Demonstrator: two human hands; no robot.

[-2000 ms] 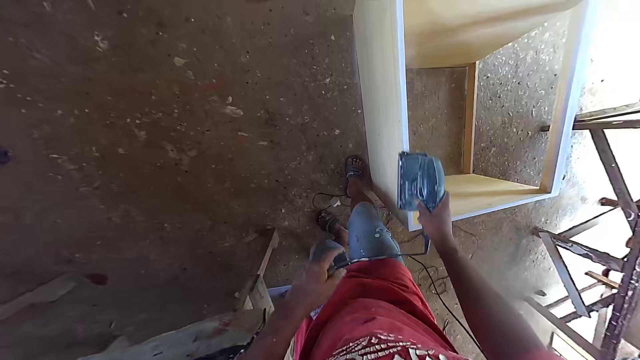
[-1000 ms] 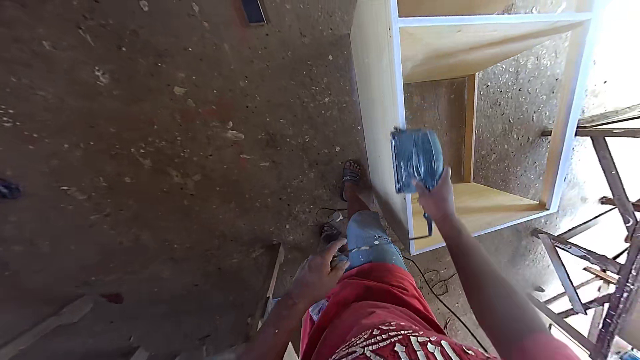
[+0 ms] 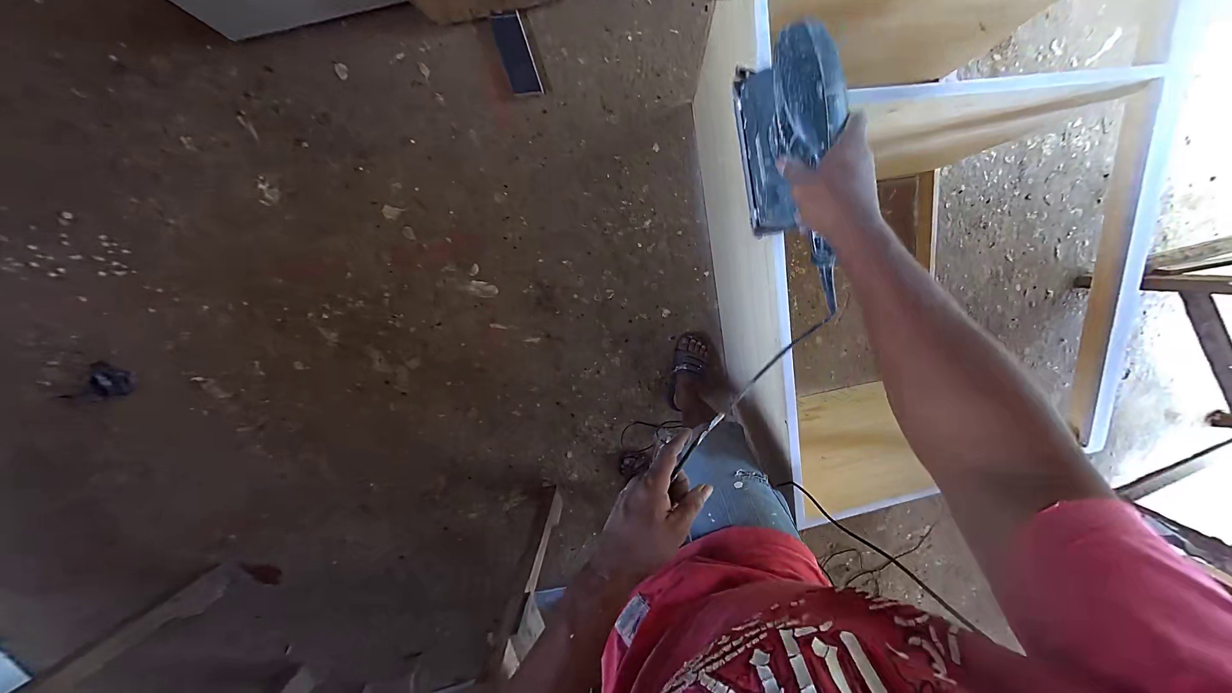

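Observation:
My right hand point(image 3: 835, 188) grips a blue-grey electric sheet sander point(image 3: 804, 106), which rests along the white-edged side of a pale wooden cabinet frame point(image 3: 756, 318). A dark power cord point(image 3: 770, 364) runs from the sander's rear end down to my left hand point(image 3: 659, 505). The cord lies between the thumb and fingers of that hand, held in front of my jeans. The sander's pad side faces left and overhangs the cabinet's edge. Part of the frame's edge is hidden beneath the tool.
My sandalled foot point(image 3: 690, 356) stands beside the cabinet. More cord point(image 3: 890, 558) trails on the floor at the lower right. A wooden trestle point(image 3: 1208, 322) is at the far right, and wood pieces point(image 3: 144, 616) lie at lower left. A dark rectangular block point(image 3: 517, 53) lies on the floor at the top.
The sander, in my right hand, has moved up along the cabinet's edge, away from my body. My left hand now has the cord stretched from it to the sander.

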